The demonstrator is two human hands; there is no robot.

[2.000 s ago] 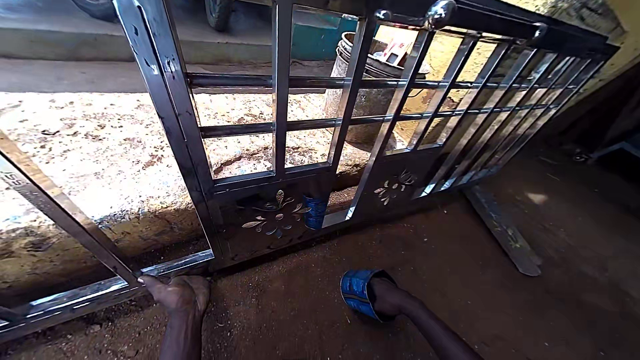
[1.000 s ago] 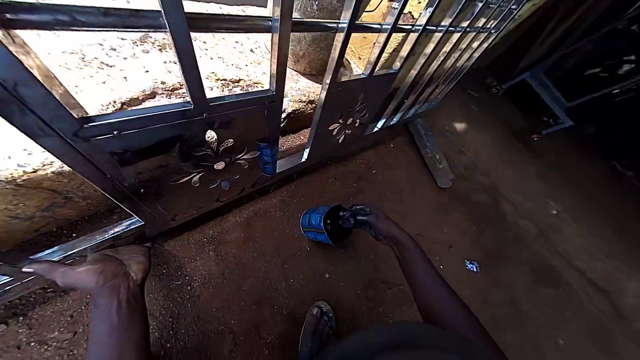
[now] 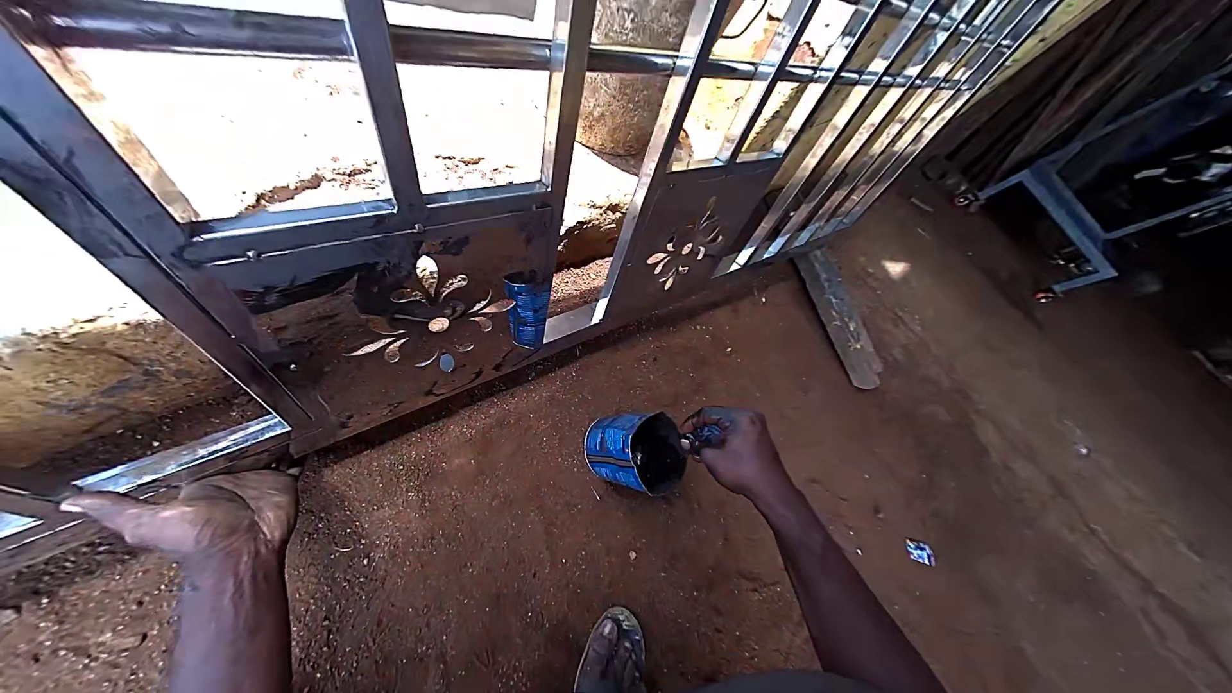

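Observation:
A metal gate [image 3: 387, 115] with upright bars and dark lower panels spans the view. My left hand [image 3: 226, 510] is at its bottom rail on the left, palm up, thumb stretched along the rail; the other fingers are mostly hidden. On the ground lies a blue tin [image 3: 616, 450], tipped on its side, its dark mouth facing right. Closed on a small dark item, perhaps a wad of cloth, my right hand [image 3: 741, 450] is just right of that mouth. The lower panel [image 3: 322, 356] bears a petal-shaped cut-out and what looks like the tin's reflection.
A flat wooden board [image 3: 839, 322] lies on the earth floor, one end by the gate's foot. Farther right stands a blue-grey metal frame with small wheels [image 3: 1073, 226]. Behind the gate is a grey cylindrical container [image 3: 626, 106]. My sandalled foot [image 3: 613, 650] is below the tin.
My right hand was inside the tin two seconds ago; now it is outside the mouth with the dark item. My left hand stays at the bottom rail. The view has shifted closer.

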